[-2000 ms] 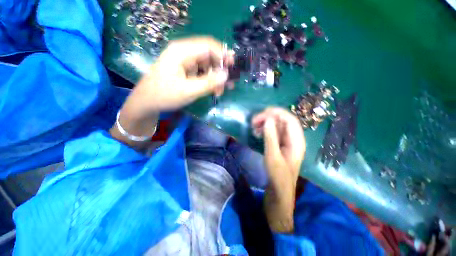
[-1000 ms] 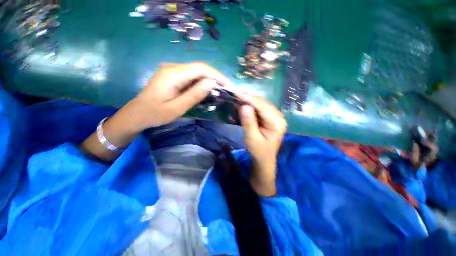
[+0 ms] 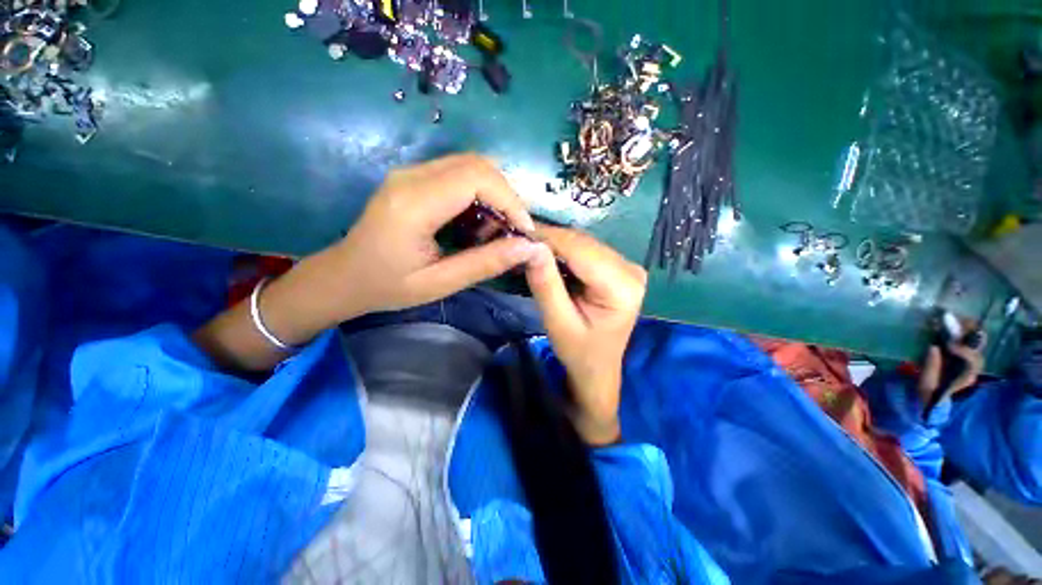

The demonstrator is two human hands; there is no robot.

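Observation:
My left hand [image 3: 429, 240], with a white band at the wrist, is in front of me near the bench edge. My right hand [image 3: 588, 303] meets it, fingertips touching. Between them is a small dark purple-black part [image 3: 478, 224], mostly hidden by the fingers; it looks like a flex circuit. Both hands pinch at it. Exactly where each fingertip grips cannot be seen.
The green bench mat [image 3: 274, 137] holds a dark purple pile [image 3: 429, 40], a gold and silver pile [image 3: 611, 137], black strips [image 3: 699, 160], and clear plastic [image 3: 931, 143]. More small parts [image 3: 46, 63] lie far left. Another person's hand [image 3: 951, 366] is at right.
My hands have come together from being apart two seconds ago. Since one second ago the fingertips have closed in and hide more of the dark part. The camera view has shifted.

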